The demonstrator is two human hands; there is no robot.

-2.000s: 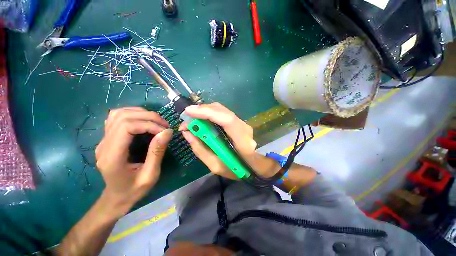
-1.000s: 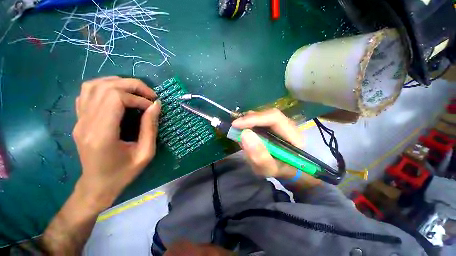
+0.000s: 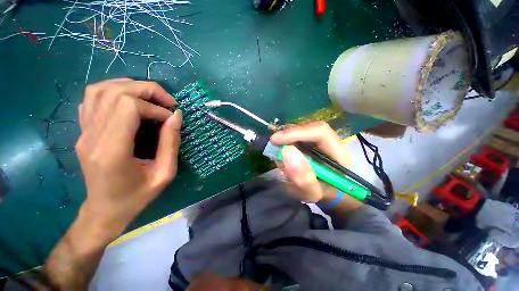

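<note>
A green PCB panel (image 3: 211, 136) with rows of small boards lies flat on the bench mat. My left hand (image 3: 128, 136) is at its left edge, with thumb and forefinger pinched together against the panel's upper left. What is between these fingertips is too small to tell. My right hand (image 3: 310, 156) holds a soldering iron (image 3: 336, 179) by its green handle. The iron's metal tip points left over the upper part of the panel. The curved silver guide tube (image 3: 242, 109) ends just above the tip, close to the boards.
White wires (image 3: 122, 25) lie in a tangle beyond the panel. Thin dark pieces (image 3: 60, 105) lie left of my left hand. A cream tube (image 3: 378, 79) lies at the right, before a black bulky item (image 3: 449, 28). A red handle (image 3: 320, 7) shows at the top edge.
Since the first frame, the iron has swung from the white wires to the panel, uncovering it. Since the second, both hands have barely moved; the view has shifted slightly.
</note>
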